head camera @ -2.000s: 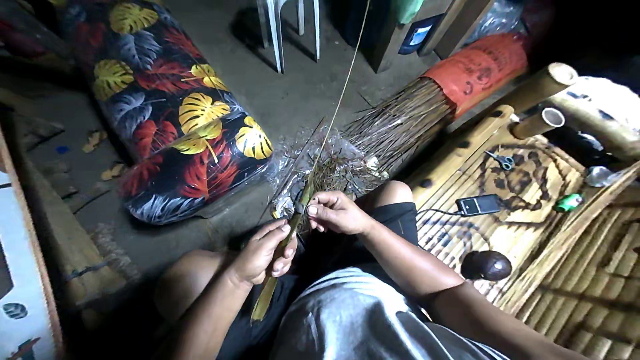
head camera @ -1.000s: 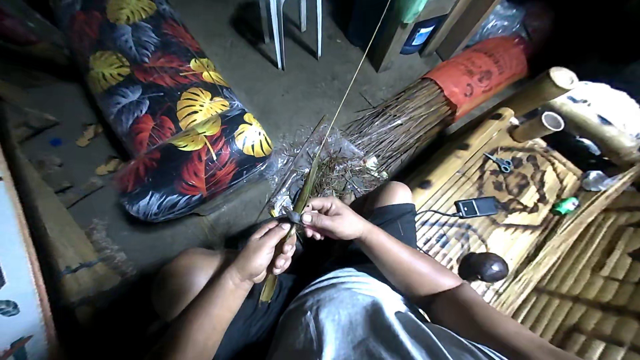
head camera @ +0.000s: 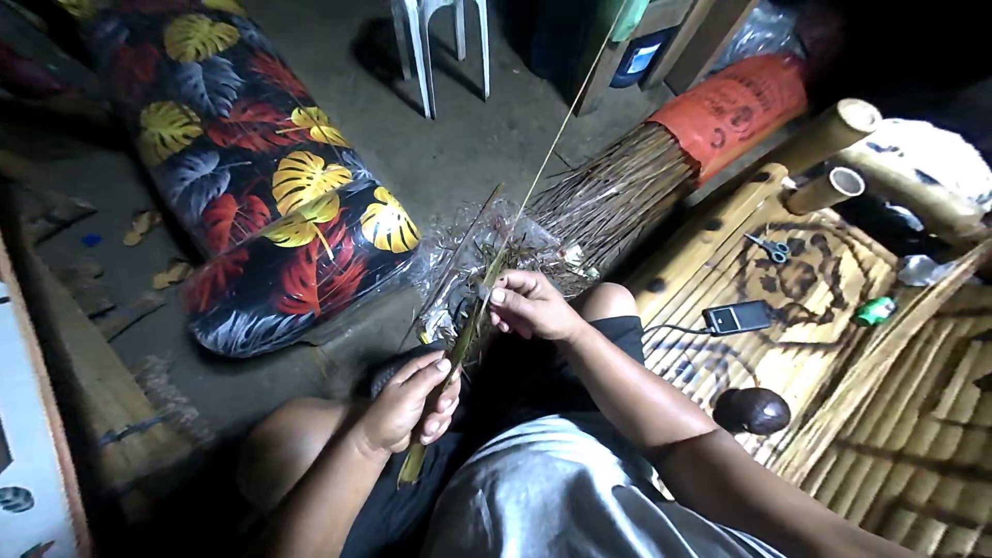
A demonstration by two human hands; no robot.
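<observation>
A long green palm leaflet (head camera: 465, 341) slants up between my knees, its wide end low and its thin midrib rising toward the top of the view. My left hand (head camera: 418, 399) is closed around its lower part, with the wide tip (head camera: 412, 465) sticking out below. Farther up, my right hand (head camera: 531, 306) pinches the leaflet between thumb and fingers. Whether a blade is hidden in the right fingers, I cannot tell. Beyond both hands, leaf scraps (head camera: 500, 252) lie on clear plastic on the floor.
At upper right, thin sticks (head camera: 620, 186) lie bundled in a red sack (head camera: 732, 108). A bamboo bench (head camera: 697, 287) on the right holds scissors (head camera: 771, 248), a black device (head camera: 738, 318) with a cable, a green item (head camera: 876, 311) and a dark round object (head camera: 763, 411). A leaf-patterned cushion (head camera: 256, 155) is at left, a plastic chair (head camera: 426, 46) ahead.
My hands were close together on the leaflet one second ago; now they are farther apart, with the right hand higher along it.
</observation>
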